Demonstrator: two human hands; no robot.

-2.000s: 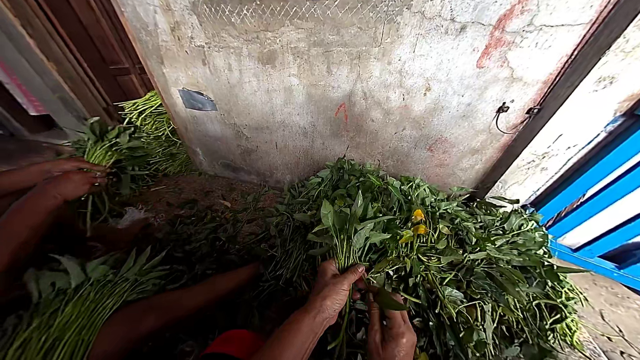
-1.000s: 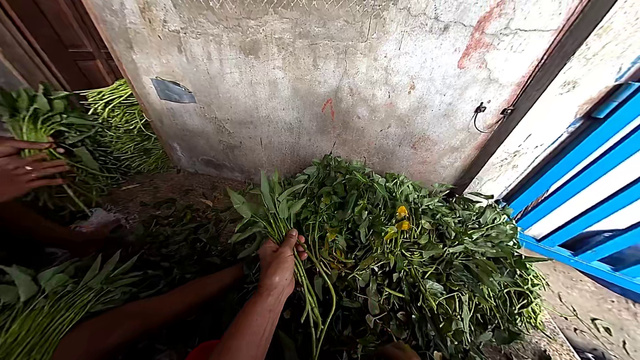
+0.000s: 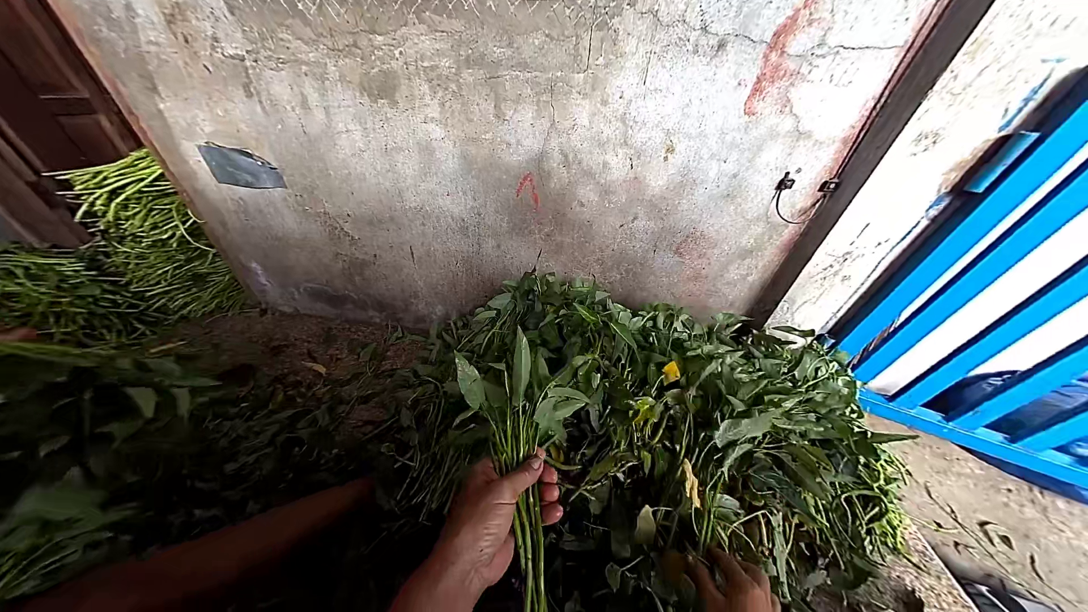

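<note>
My left hand [image 3: 501, 518] is closed around the stems of a small bunch of leafy greens [image 3: 520, 408], held upright with the leaves at the top. A large heap of leafy greens [image 3: 629, 340] lies against the wall in front of me. At the lower edge, my right hand [image 3: 727, 582] is partly among the leaves and stems of that heap; its fingers are bent, and shadow and leaves hide whether it grips anything. Yellow leaves [image 3: 671, 371] show among the green ones.
A stained concrete wall [image 3: 408, 170] rises behind the heap, with a blue metal gate [image 3: 1011, 323] at right. More stems [image 3: 144, 229] are piled at left by a brown door. Another person's forearm [image 3: 221, 544] reaches in at lower left.
My right hand was beside the left one two seconds ago and is now lower right, at the heap. The co-worker's hands at left have mostly left the view.
</note>
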